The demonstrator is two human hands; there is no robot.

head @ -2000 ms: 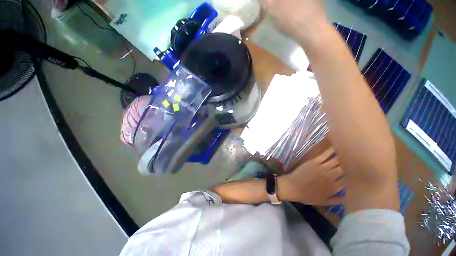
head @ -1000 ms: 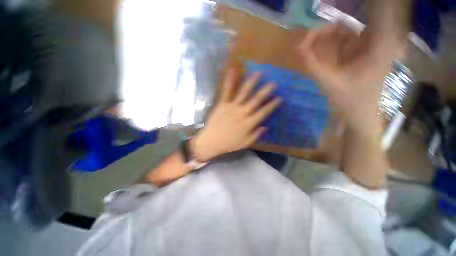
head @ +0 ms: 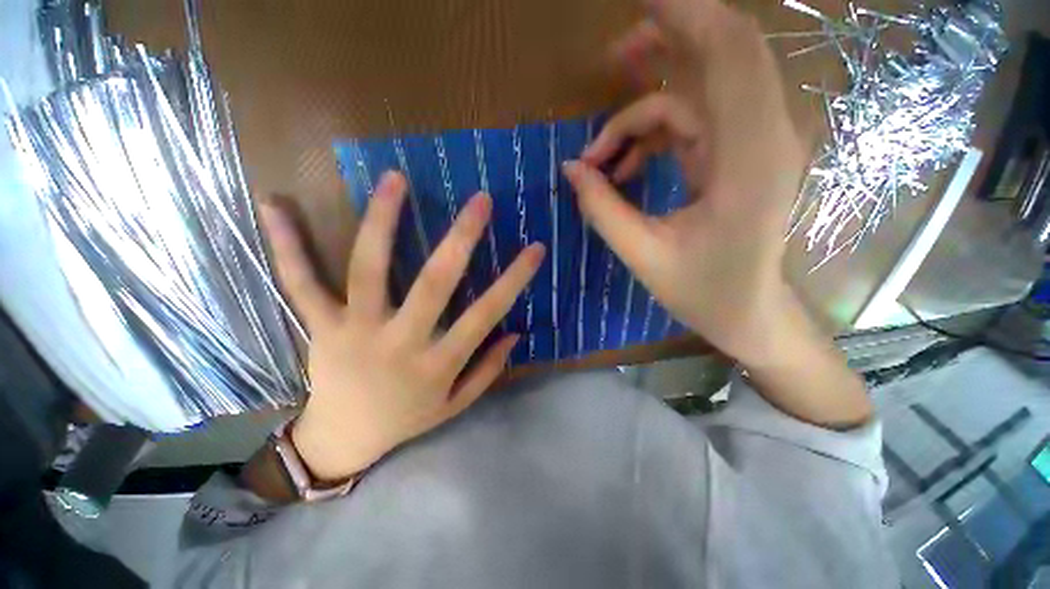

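Note:
A blue solar cell [head: 581,270] with pale parallel lines lies on the brown tabletop in front of me. My left hand [head: 386,334] is palm down with fingers spread, over the cell's left part; the leftmost fingertip is beside the cell on the table. My right hand [head: 702,213] is over the cell's right part, thumb and index fingertips close together at a line on the cell. Whether a thin ribbon is between them cannot be told. Its other fingers are curled and partly blurred.
Long silver ribbons [head: 173,242] lie in a bundle on a white sheet at the left. A tangled heap of short silver ribbon [head: 892,127] is at the right. A white strip [head: 927,236] lies below it. A dark object [head: 1025,138] stands at the far right. The brown tabletop [head: 438,58] shows behind the cell.
The view has turned down from the cluttered left side to the cell. My left hand has gone from reaching across to lying on the cell. My right hand has come down onto the cell.

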